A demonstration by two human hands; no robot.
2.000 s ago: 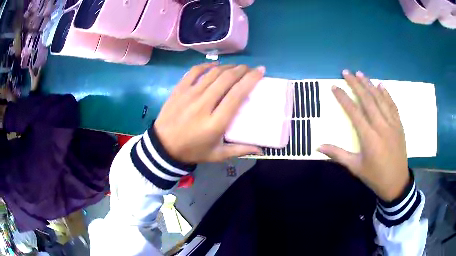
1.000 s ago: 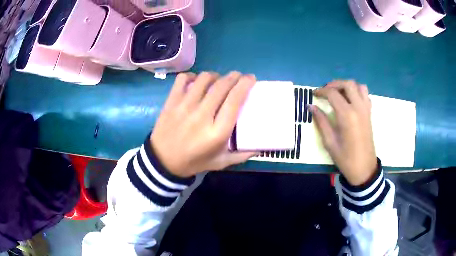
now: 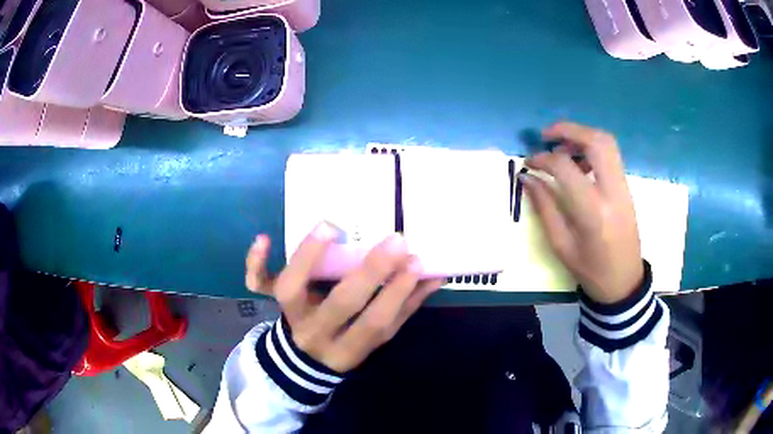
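Two pale square faces of pink housings lie side by side on the strip sheet, a dark line between them: the left housing (image 3: 339, 199) and the right housing (image 3: 453, 212). My left hand (image 3: 347, 297) grips the left housing along its near edge. My right hand (image 3: 585, 203) pinches a thin black strip (image 3: 518, 202) at the right housing's right edge. The pale strip sheet (image 3: 661, 237) runs under the housings and my right hand. Ends of black bars (image 3: 472, 279) show below the right housing. The housings hide most of the bars.
Stacked pink housings (image 3: 148, 68) stand at the far left, one dark ringed end (image 3: 236, 68) facing me, with a small white tag (image 3: 236, 130) under it. More housings (image 3: 670, 30) are at the far right. A loose black strip (image 3: 118, 239) lies left. A red stool (image 3: 127, 343) is below.
A second pale face now shows left of the first. My left hand has moved lower, towards the near edge. My right fingers have a black strip pinched; fewer bars show beside the housing. The view has shifted.
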